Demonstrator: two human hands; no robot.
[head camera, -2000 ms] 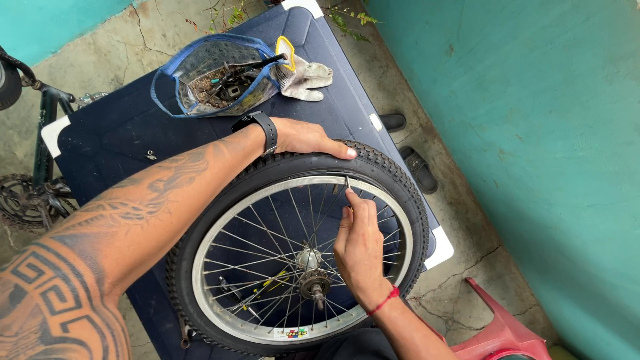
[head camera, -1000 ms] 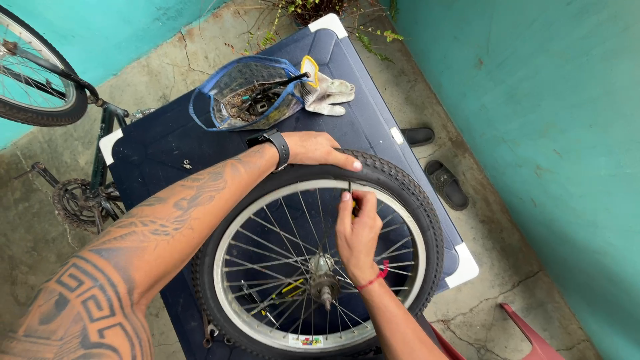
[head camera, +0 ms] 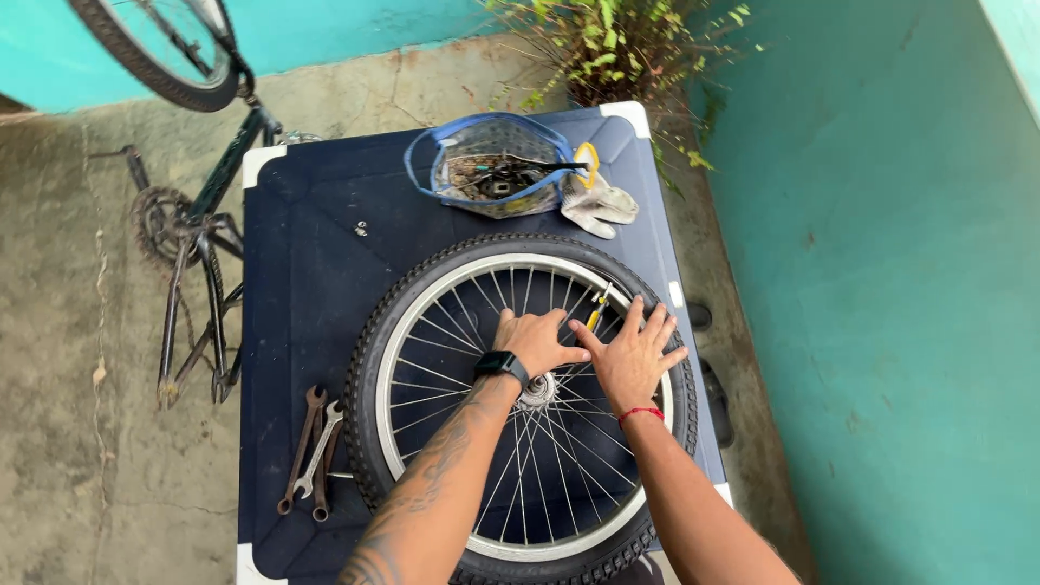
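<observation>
A bicycle wheel [head camera: 390, 325] with a knobby black tire and silver rim lies on a dark blue padded table. Over its spokes, just above the hub [head camera: 537, 390], is my left hand [head camera: 534, 341], fingers partly spread and nothing visible in it; a black watch is on that wrist. My right hand [head camera: 635, 357], with a red cord at the wrist, spreads its fingers over the right side of the rim and tire. A yellow-handled tool [head camera: 597, 315] shows between the hands, seen among the spokes near the upper right rim. Whether either hand touches it cannot be told.
Several wrenches [head camera: 318, 455] lie left of the wheel. A clear blue-edged bag [head camera: 502, 175] of parts and a whitish glove [head camera: 600, 207] sit at the table's far side, near small metal pieces [head camera: 361, 228]. A bicycle frame [head camera: 213, 195] stands left, sandals [head camera: 717, 402] right, a plant [head camera: 609, 57] beyond.
My left hand has left the top of the tire and is now over the spokes. My right hand, earlier gripping something thin at the rim, has opened. The wheel now lies flatter in view.
</observation>
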